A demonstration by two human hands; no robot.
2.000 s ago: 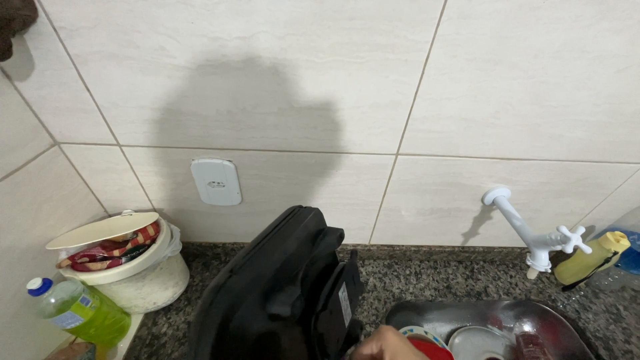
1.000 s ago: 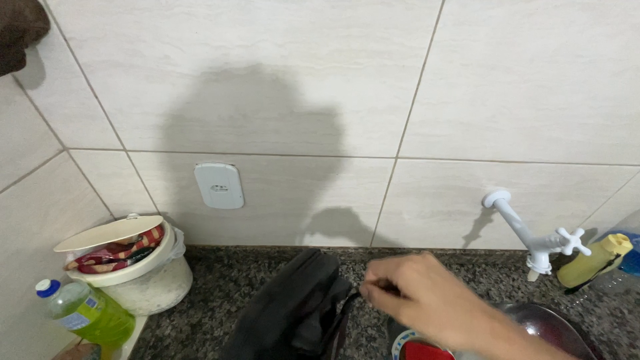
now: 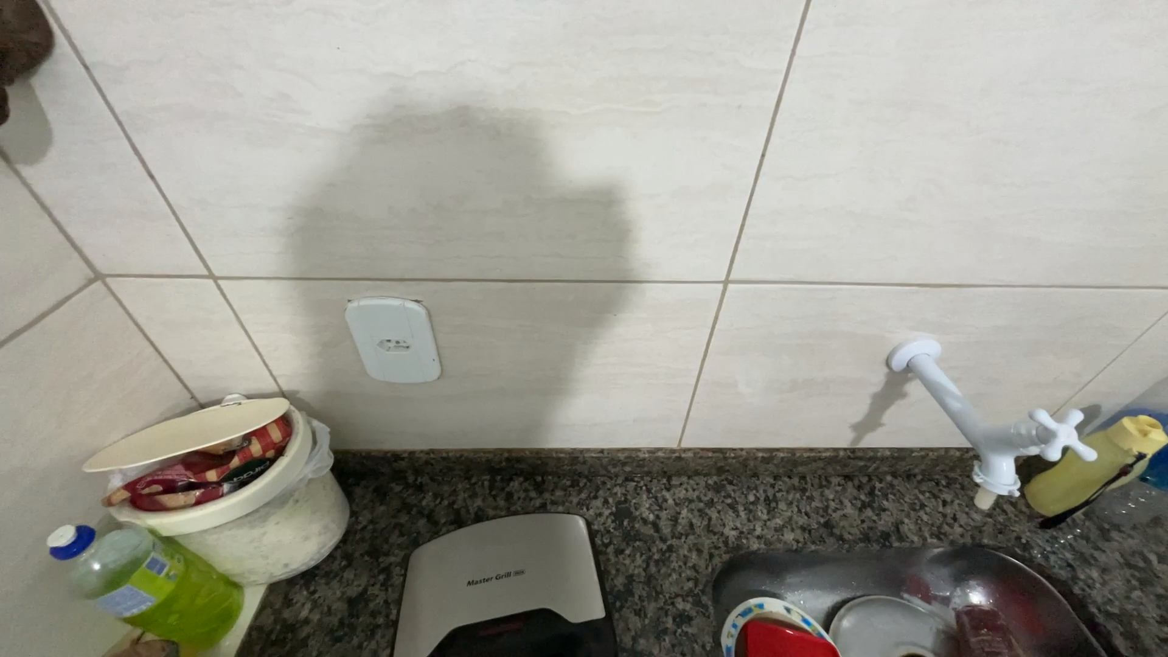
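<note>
Neither my left hand nor my right hand shows in this frame. A closed electric grill (image 3: 506, 570), with a silver lid and a black front part, lies on the granite counter at the bottom centre, its near end cut off by the frame. To its right is a steel sink (image 3: 766, 570) holding a patterned dish (image 3: 733, 620), a red object (image 3: 787, 639), a grey round lid or plate (image 3: 885, 625) and a dark red item (image 3: 984, 630). A wall socket (image 3: 394, 342) is above and left of the grill.
A white bin (image 3: 301, 538) with its lid (image 3: 182, 433) ajar over wrappers stands left, behind a green detergent bottle (image 3: 182, 593). A white tap (image 3: 954, 397) juts over the sink's back. A yellow bottle (image 3: 1081, 474) lies tilted at right. Brown cloth-like material (image 3: 23, 41) hangs top left.
The black object tilted up at the bottom centre is no longer seen; the grill lies there with its silver lid upward. My right hand, beside that black object a second ago, has left the view.
</note>
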